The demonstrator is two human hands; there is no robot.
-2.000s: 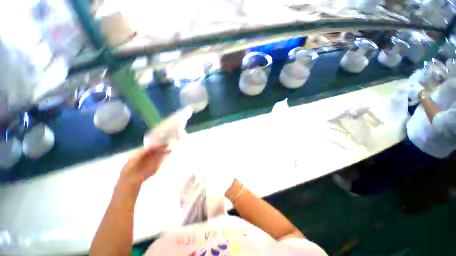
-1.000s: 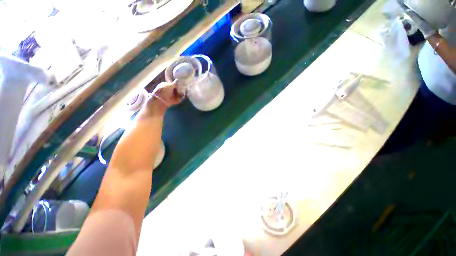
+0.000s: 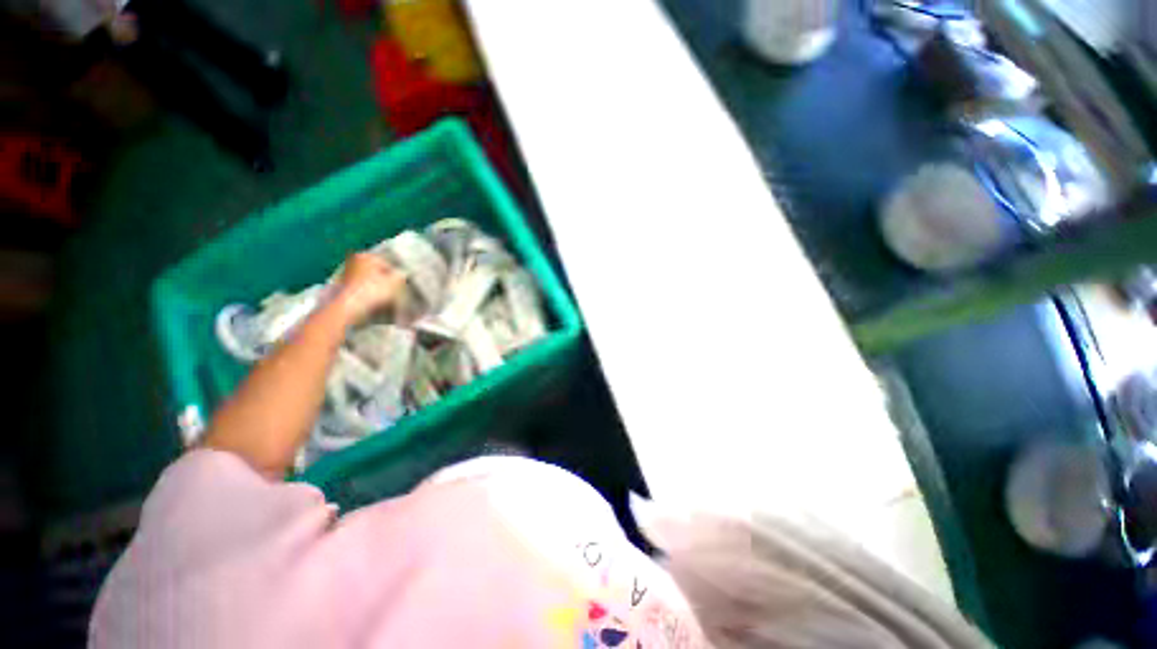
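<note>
A green crate (image 3: 324,190) stands on the floor left of the bench, filled with a jumble of white ring-and-handle parts (image 3: 476,298). My left hand (image 3: 372,285) reaches into the crate and is on top of the parts. It is blurred, and whether its fingers grip a part cannot be told. A crumpled beige-grey cloth (image 3: 793,583) lies over the bench edge at the bottom, in front of my body. My right hand is not in view.
The white bench (image 3: 673,241) runs alongside the crate. Beyond it, the dark green belt (image 3: 818,152) carries clear kettle-like bodies with white bases (image 3: 945,216). A green frame post (image 3: 990,292) crosses above the belt. Red and yellow items (image 3: 431,64) and a person's legs (image 3: 209,76) are at the top left.
The view has swung left from the bench and belt to the crate. My left hand has left the kettle-like body on the belt and is now in the crate.
</note>
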